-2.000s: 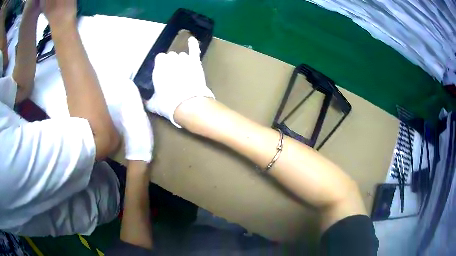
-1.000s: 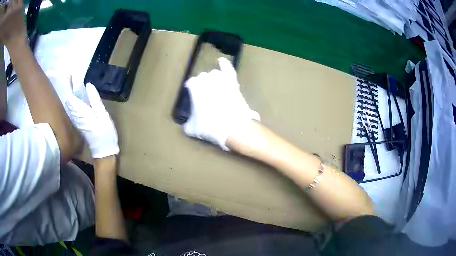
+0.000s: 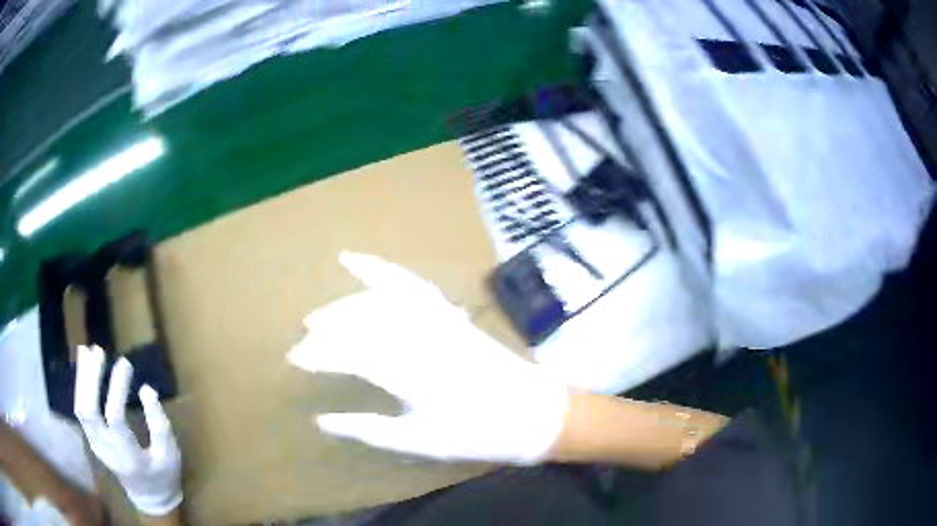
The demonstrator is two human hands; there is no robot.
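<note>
Two stacks of black open frames stand side by side at the left end of the tan cardboard [image 3: 329, 216]; the right-hand stack [image 3: 154, 372] and the left-hand stack [image 3: 49, 308] show cardboard through their openings. My left hand [image 3: 128, 442], in a white glove, is at the near end of the stacks, fingers apart; whether it touches them I cannot tell. My right hand [image 3: 442, 375], also white-gloved, is over the middle of the cardboard with fingers spread and nothing in it. The view is blurred.
At right, loose overlapping black frames [image 3: 526, 298] lie on white, beside a sheet of short black rows [image 3: 511, 185]. A white-sheeted layer with framed pockets [image 3: 791, 205] is further right. White sheets [image 3: 257, 41] are piled beyond the green surface. Another person's arm [image 3: 41, 467] is at lower left.
The view has swung to the right. The stack under my right hand now stands beside the other stack at left. My right hand has let go and moved right, away from it.
</note>
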